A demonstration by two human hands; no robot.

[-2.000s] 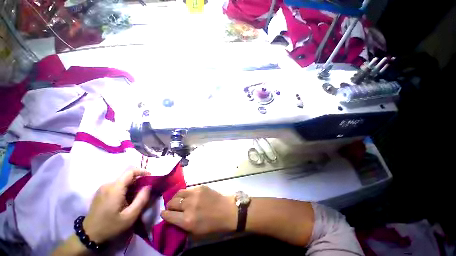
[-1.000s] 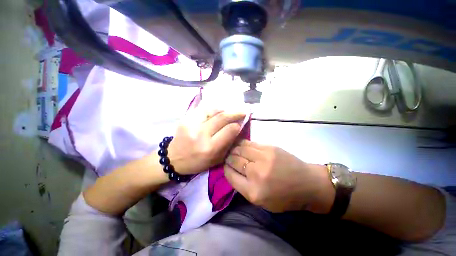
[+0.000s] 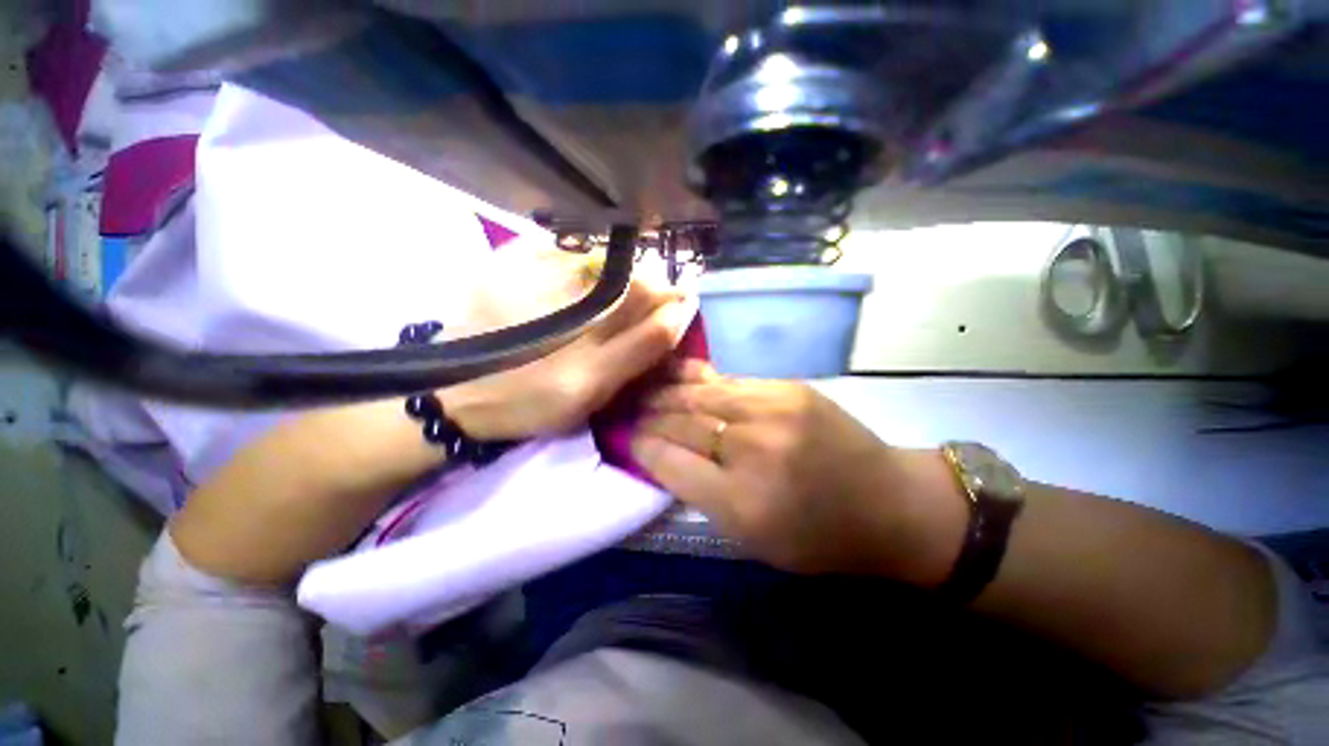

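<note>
The garment piece (image 3: 496, 532), pale lilac with magenta parts, lies under and around both hands and spreads to the left. My left hand (image 3: 561, 372) wears a dark bead bracelet and grips the cloth near the needle area; the dark curved bar (image 3: 365, 376) partly hides it. My right hand (image 3: 773, 459), with a ring and a watch, pinches the magenta cloth beside it, fingers close to the left hand's. The sewing machine head (image 3: 1079, 131) covers the top of the view, with a coil spring and pale blue cap (image 3: 780, 313) close to the camera. The exact needle point is unclear.
Silver scissors (image 3: 1081, 292) lie on the machine bed (image 3: 933, 313) at right. The white table front (image 3: 1049, 415) runs below it. A stained wall (image 3: 59, 539) is at far left. My lap in pale trousers shows at the bottom.
My view has come down from above the machine to close against its head. Since one second ago, my hands moved slightly left and up, and a lilac part now folds over toward my lap.
</note>
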